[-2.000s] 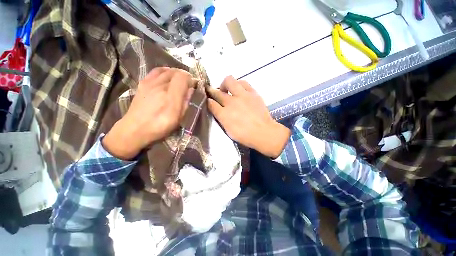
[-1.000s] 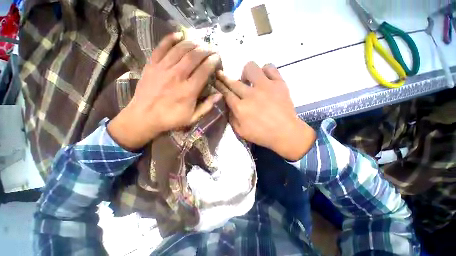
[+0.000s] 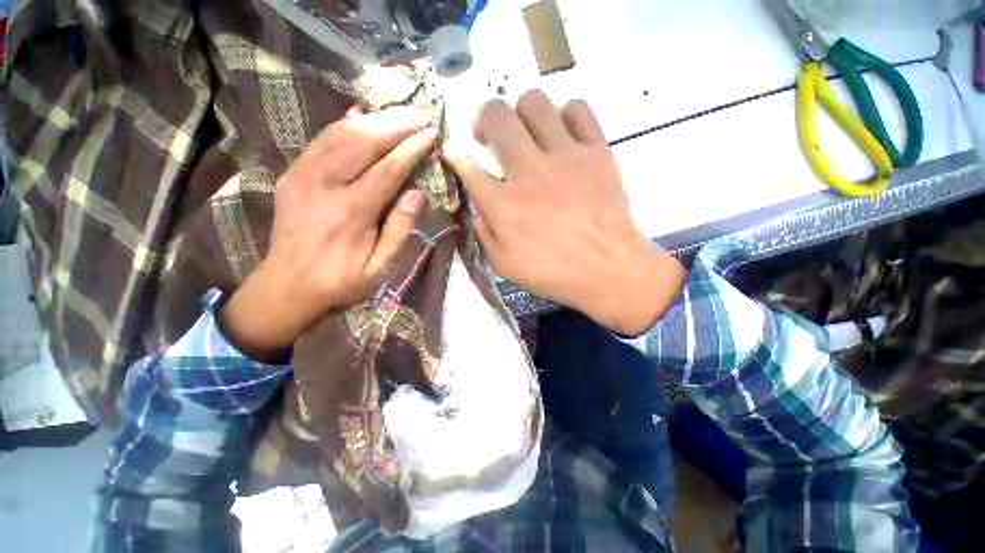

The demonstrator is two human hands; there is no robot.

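Observation:
The brown plaid shell fabric point(image 3: 243, 162) lies over the left of the machine table and down to the lap. My left hand point(image 3: 346, 205) lies on it with fingers pressed down close together beside the seam edge point(image 3: 437, 178). My right hand point(image 3: 556, 200) is at the edge's right side, thumb and index finger touching it, other fingers curled on the table. The seam edge runs up to the machine's needle area point(image 3: 416, 81), where the needle itself is not clear. The white lining point(image 3: 470, 421) bulges out of the garment opening at the lap.
Scissors point(image 3: 864, 119) with yellow and green handles lie at the right of the white table point(image 3: 702, 162). A tan rectangle point(image 3: 548, 38) is on the bed right of the needle area. A ruled strip point(image 3: 864, 207) runs along the front edge. Plaid pieces point(image 3: 929, 346) lie below right.
My left hand has drawn back from over the seam near the needle, so more of the edge shows. My right hand's fingers have spread and curled on the table. The camera view has shifted.

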